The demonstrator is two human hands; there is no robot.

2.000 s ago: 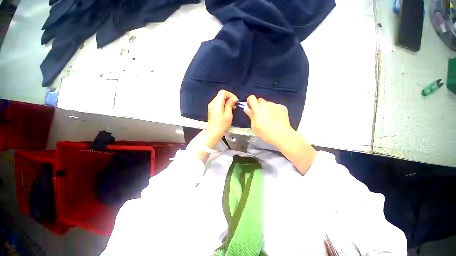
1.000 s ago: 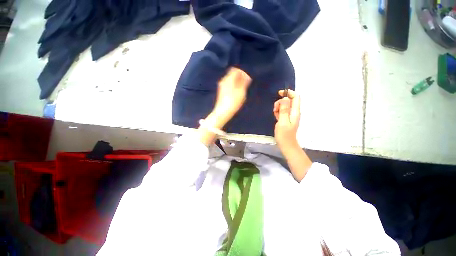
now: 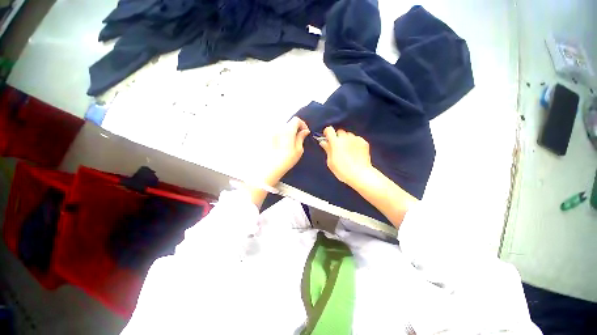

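Navy trousers lie on the whitish table, with the wide end at the table's front edge and two long parts reaching away. My left hand is at the left side of the cloth, fingertips pinched on its edge. My right hand is just beside it over the cloth, closed on the thread snips, which show as a small silver glint at the fingertips. Any thread between the fingertips is too small to tell.
A pile of navy garments lies at the upper left of the table. Red crates with dark cloth stand on the floor at left. A black phone and a small green object lie at right.
The view has turned, and the trousers now lie slanted, their long parts spread apart. My left hand has come back to the cloth's left side, and my right hand has moved in beside it.
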